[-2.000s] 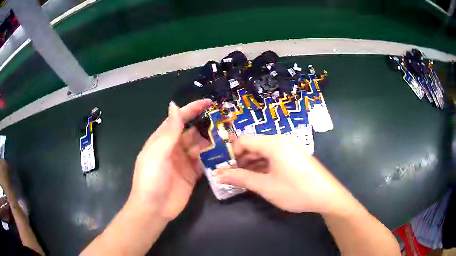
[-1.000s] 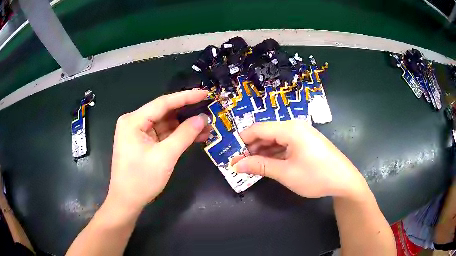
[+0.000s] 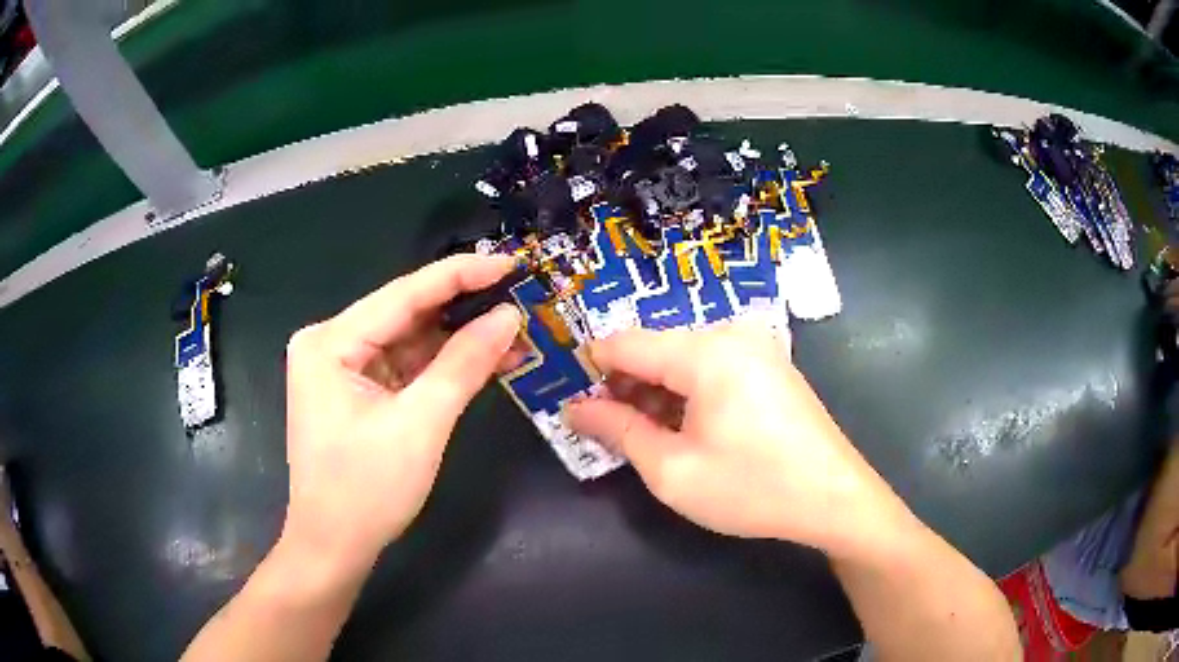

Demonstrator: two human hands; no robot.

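One keypad circuit board [image 3: 550, 375], blue above and pale below, is tilted in front of the board pile. My right hand [image 3: 711, 433] pinches its right edge between thumb and fingers. My left hand [image 3: 401, 388] has its thumb and index finger closed at the board's upper left end; the small part between the fingertips is mostly hidden, with something dark behind them. The board pile [image 3: 672, 304] fans out just beyond my hands, with black end parts [image 3: 666, 188] along its far side and orange flex cables among the blue parts.
A separate board [image 3: 195, 356] lies at the left. A small bunch of boards [image 3: 1080, 194] lies at the far right. A pale rail [image 3: 388, 142] with a grey post [image 3: 123, 117] borders the bench. Other people's arms show at both lower sides.
Since two seconds ago, my left hand has gone from spread fingers to a thumb and index pinch at the board's upper end. In the last second, the hands and board shifted slightly left in view.
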